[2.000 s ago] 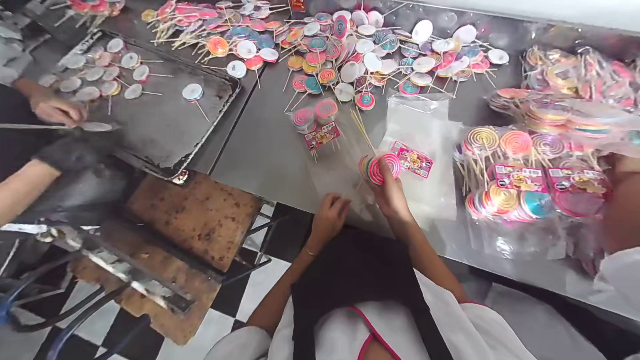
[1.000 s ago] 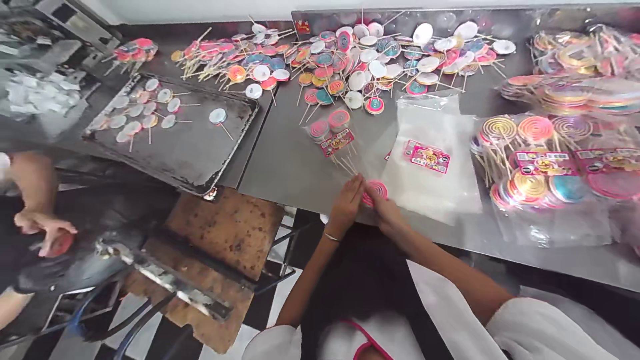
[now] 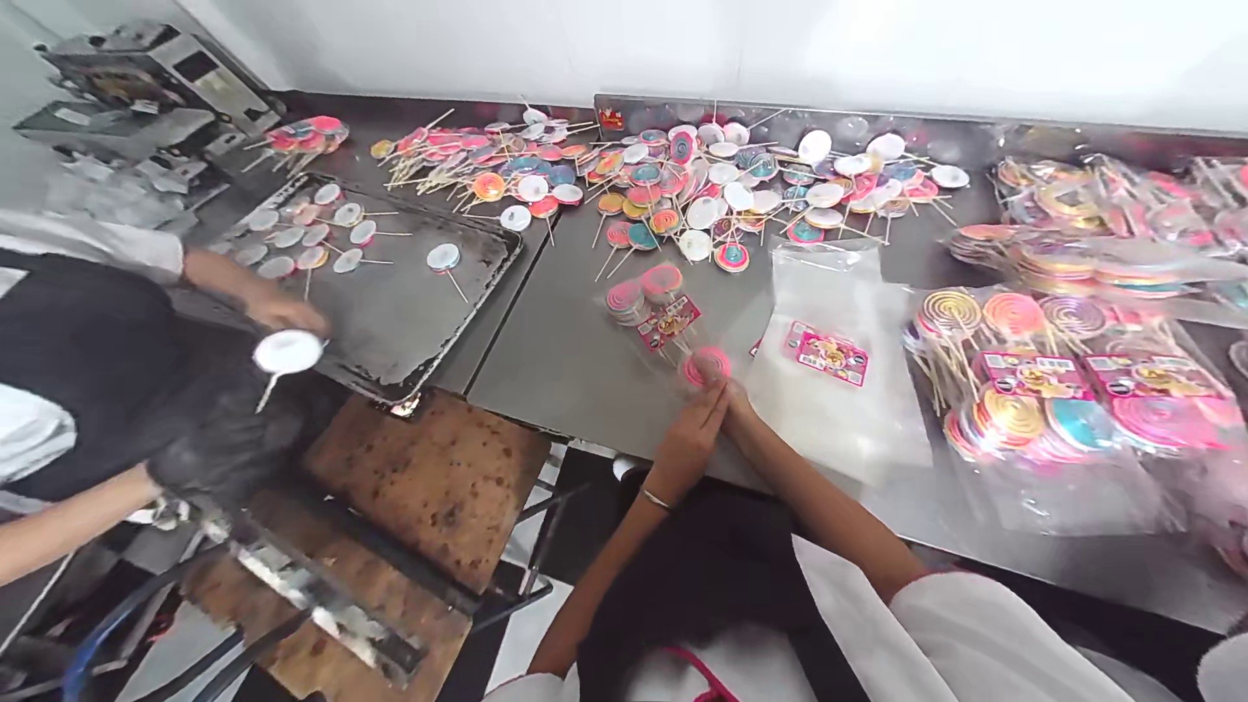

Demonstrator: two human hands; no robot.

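My left hand (image 3: 685, 441) and my right hand (image 3: 738, 408) meet at a pink swirl lollipop (image 3: 706, 366) at the table's near edge. The lollipop lies over the lower end of a clear plastic bag that holds pink lollipops (image 3: 643, 291) and a printed pink label (image 3: 669, 323). Which hand grips the lollipop, and which the bag, is hard to tell. Right of my hands lie flat clear bags (image 3: 848, 419) with a pink label (image 3: 827, 353) on top.
Loose lollipops (image 3: 721, 200) are heaped along the back. Filled lollipop bags (image 3: 1063, 390) lie on the right. At left, a dark metal tray (image 3: 390, 322) holds white-backed lollipops, and a co-worker's gloved hand (image 3: 229, 439) is beside a white disc lollipop (image 3: 288, 351).
My left hand has come up to join my right hand at the pink lollipop, which was earlier upright in my right hand. The view has swung left.
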